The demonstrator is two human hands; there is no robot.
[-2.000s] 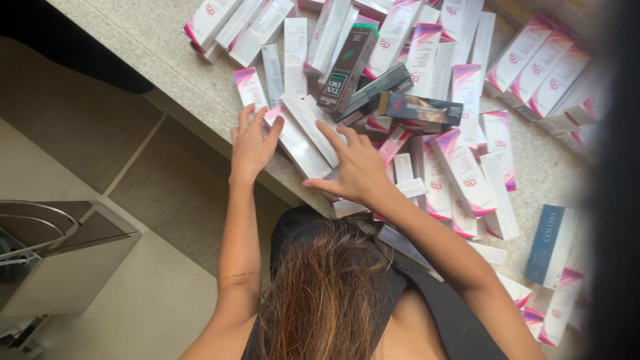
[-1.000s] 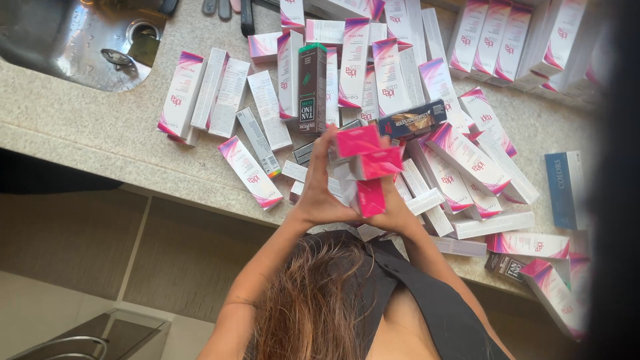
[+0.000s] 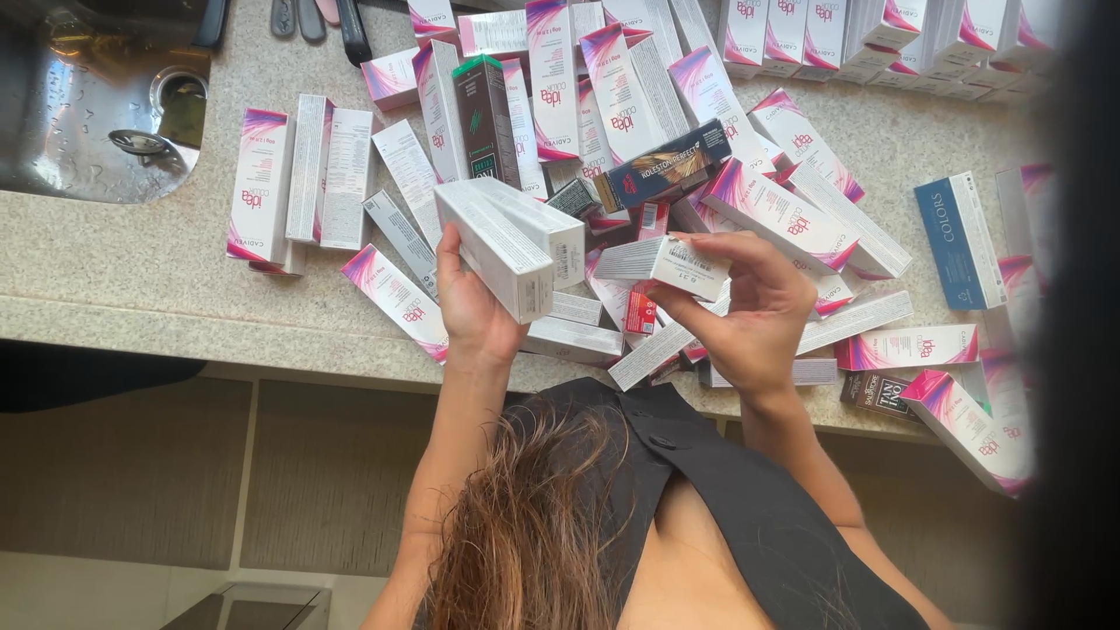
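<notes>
My left hand (image 3: 477,302) holds two white hair color boxes (image 3: 503,249) side by side, their printed ends turned toward the right. Between the thumb and fingers of my right hand (image 3: 748,306) is another white hair color box (image 3: 665,265), tilted, its printed end facing me. Under and around both hands lies a loose pile of pink-and-white hair color boxes (image 3: 779,214). Among them are a dark box with a green end (image 3: 486,118) and a dark blue Koleston Perfect box (image 3: 665,166). A red-and-white box (image 3: 641,306) shows between my hands.
A steel sink (image 3: 87,96) is set into the speckled stone counter (image 3: 157,262) at the left. Dark-handled tools (image 3: 352,33) lie at the top. Rows of upright boxes (image 3: 822,35) stand at the back right. A blue Colors box (image 3: 961,241) and several others lie near the right edge.
A second ago my hands were together around several boxes with pink ends up; now they are apart, each with boxes in it, white ends showing. The view has shifted toward the sink since the earliest frame.
</notes>
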